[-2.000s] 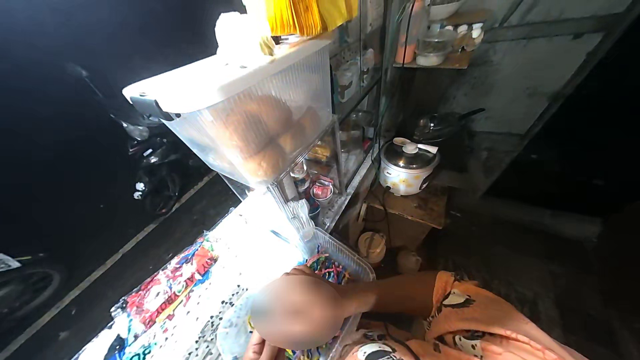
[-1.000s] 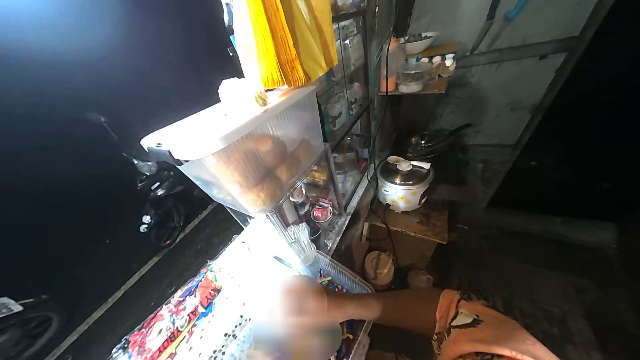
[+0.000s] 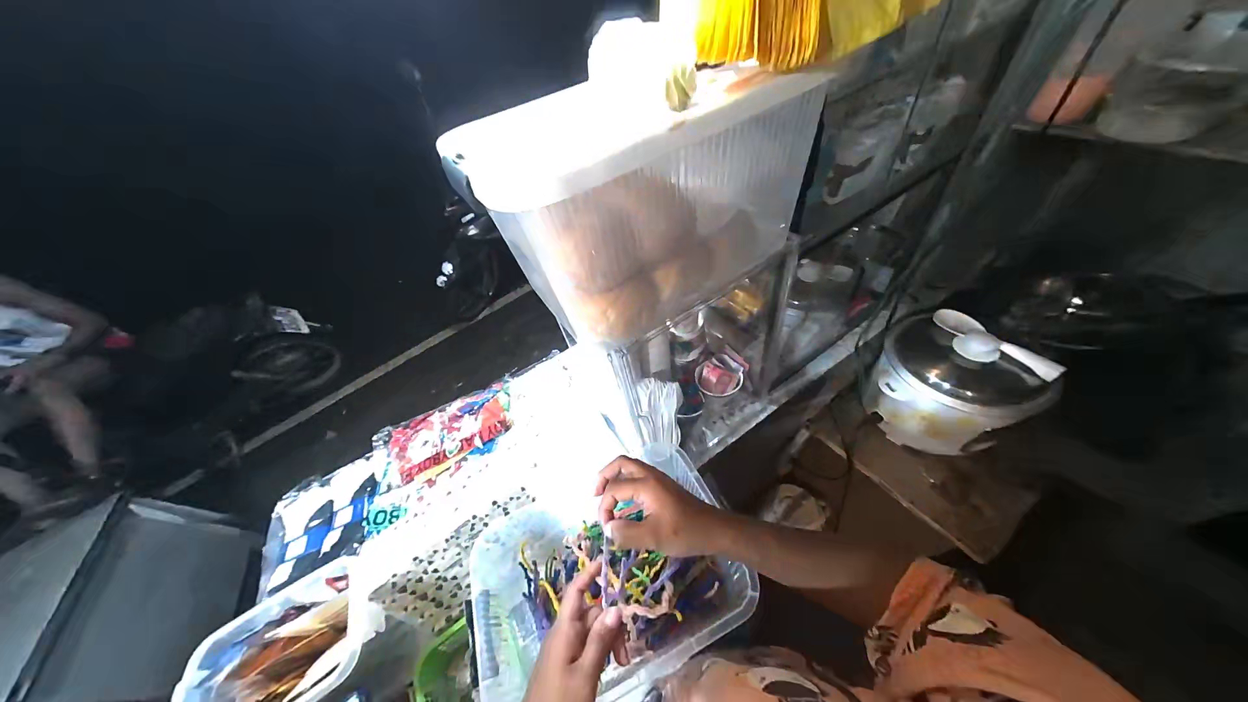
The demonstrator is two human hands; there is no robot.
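My right hand (image 3: 655, 512) is over a clear plastic tub (image 3: 736, 616) filled with short, colourful fuzzy strands (image 3: 639, 575). Its thumb and fingertips pinch the upper end of a thin purple strand (image 3: 606, 575). Lower and slightly to the left, my left hand (image 3: 585, 639) has its thumb and fingers around the lower part of what appears to be the same strand. Several yellow, green, pink and dark strands lie tangled below and around both hands.
A lidded box of bread (image 3: 643, 244) stands behind the tub. Plastic packets (image 3: 448, 439) lie on the table at left, near a container of brown items (image 3: 292, 653). An electric pot (image 3: 960, 390) stands at right. A person (image 3: 54, 380) sits beyond the road line.
Both hands now show plainly over the tub of strands, with a purple strand between them. The view has shifted, and a seated person shows at the left.
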